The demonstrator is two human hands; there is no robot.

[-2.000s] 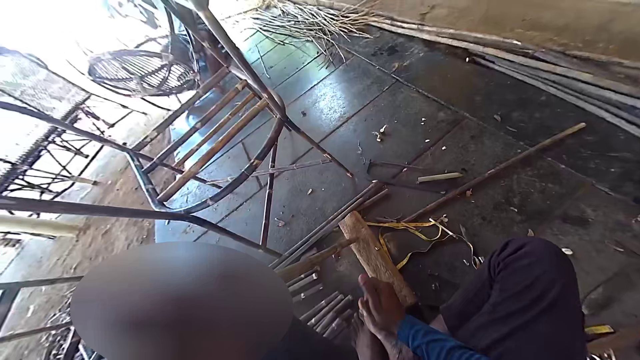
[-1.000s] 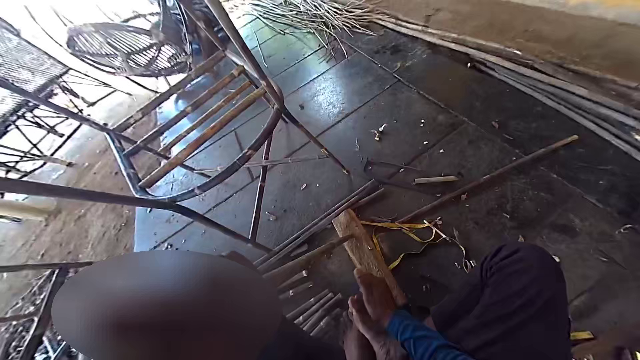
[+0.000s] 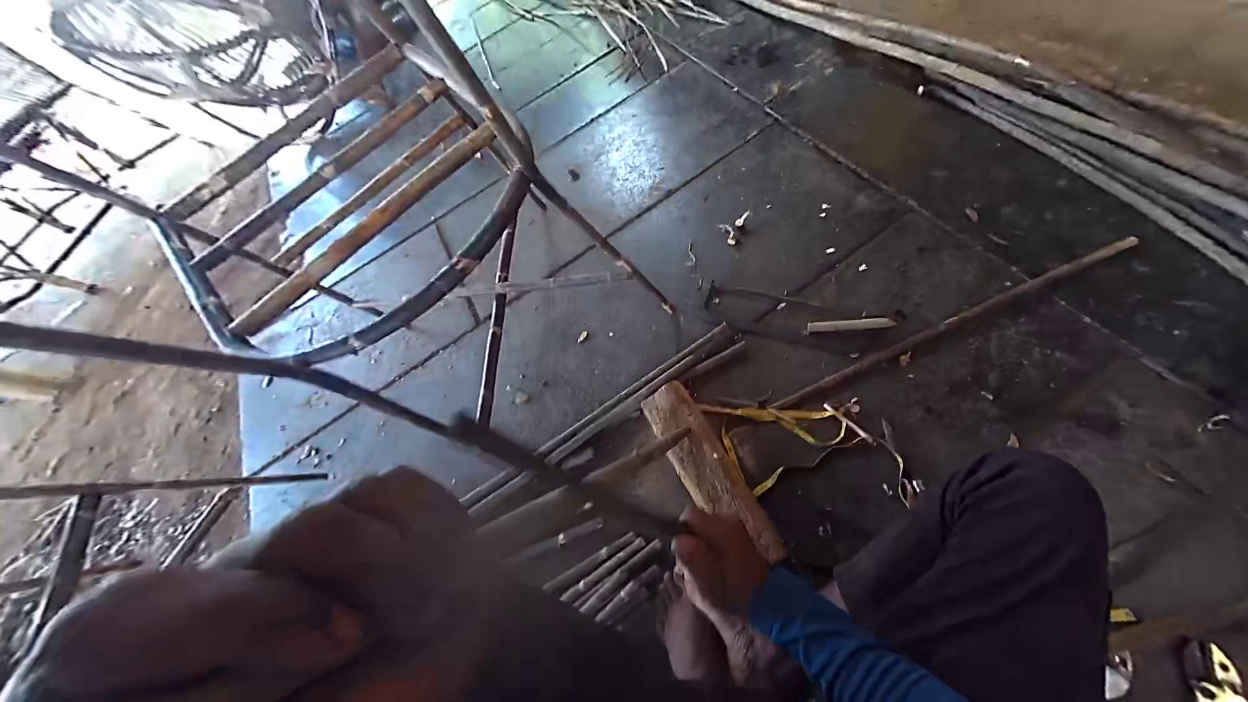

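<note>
My right hand [image 3: 717, 556], in a blue sleeve, is closed at the lower part of a wooden block [image 3: 702, 458]. A blurred dark bar [image 3: 561, 478] slants from the upper left into its fingers. One round stick [image 3: 639, 453] lies with its end on the block. Beside it are long thin sticks [image 3: 634, 390] and several short cut sticks [image 3: 614, 575]. Bare feet [image 3: 697, 629] are just below my right hand. A large blurred brown form [image 3: 322, 585] fills the lower left; whether my left hand is part of it cannot be told.
A bent-cane frame with rungs [image 3: 361, 234] stands at upper left. Yellow strips [image 3: 780, 414] lie beside the block, near a long stick [image 3: 960, 322]. Poles [image 3: 1092, 166] lie along the wall. My knee [image 3: 985, 546] is at right. Chips are scattered on the tiled floor.
A dark bar now shows at my right hand, where the earlier frames show the hand resting on the block. The brown form at lower left has changed outline.
</note>
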